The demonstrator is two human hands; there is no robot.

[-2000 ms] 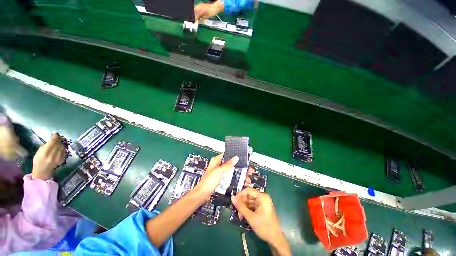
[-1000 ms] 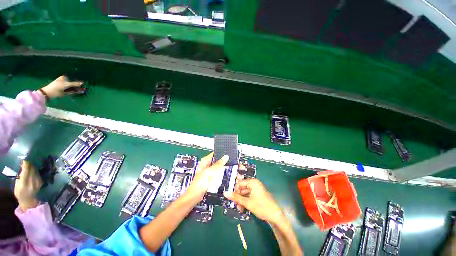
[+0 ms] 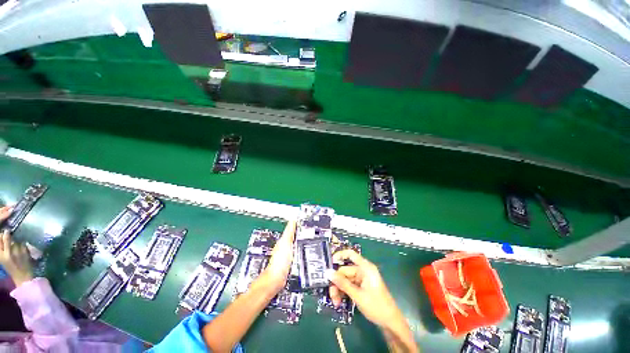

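Note:
A phone unit (image 3: 315,251) is held upright in the middle of the view, its board at the top and its battery below, facing me. My left hand (image 3: 282,256) grips its left edge, with the fingers partly hidden behind it. My right hand (image 3: 359,281) is at the unit's lower right edge, thumb and fingers bent close against it. Whether a small piece is between the right fingertips cannot be seen. Other phone units lie on the bench below and to the left, such as one (image 3: 209,276) left of my forearm.
A red bin (image 3: 432,293) with tan strips stands right of my right hand. A white rail (image 3: 173,195) separates bench and green conveyor, which carries several units. Black sheets (image 3: 396,52) hang from the shelf. A neighbour's pink sleeve (image 3: 45,310) and dark small parts (image 3: 83,249) are left.
The black sheet held over the unit is gone from my left hand, and the unit's face now shows. The neighbour's arm has drawn back from the conveyor. The view has tilted up.

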